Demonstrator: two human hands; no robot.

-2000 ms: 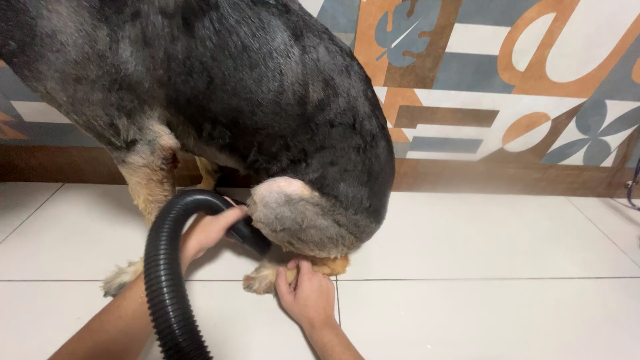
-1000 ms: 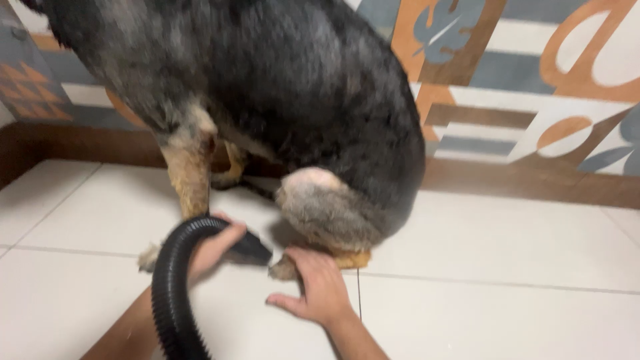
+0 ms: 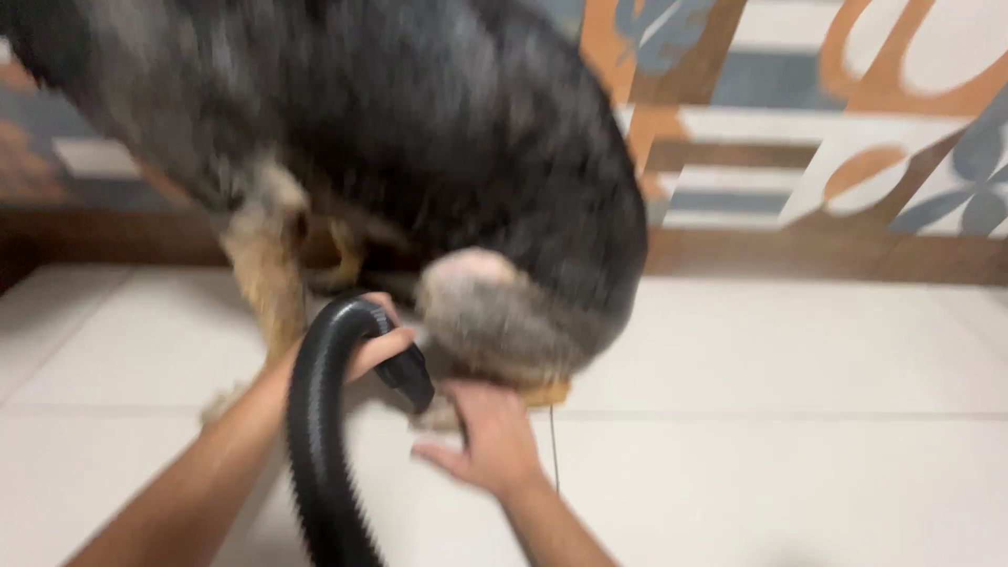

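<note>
A dog (image 3: pixel 441 134) with dark fur and tan legs sits on the tiled floor, its head out of view. My left hand (image 3: pixel 378 346) grips the nozzle end of a black ribbed hose (image 3: pixel 319 425). The black nozzle (image 3: pixel 409 378) points down at the dog's hind paw (image 3: pixel 439 416). Over the top of that hind foot lies my right hand (image 3: pixel 488 433), its thumb spread apart toward the left and its fingertips on the fur. Whether those fingers close around the foot cannot be told. The picture is somewhat blurred.
Behind the dog stands a wall (image 3: pixel 756 157) with orange, grey and white patterns and a brown lower band. The dog's front leg (image 3: pixel 268 276) stands left of the hose, its paw partly behind my left forearm. White floor tiles (image 3: pixel 748 346) extend to the right.
Two seconds ago my right hand pinched the hind foot with its fingers together; now it lies over the foot with the thumb apart. The nozzle has come clear of the hind leg, and its tip shows.
</note>
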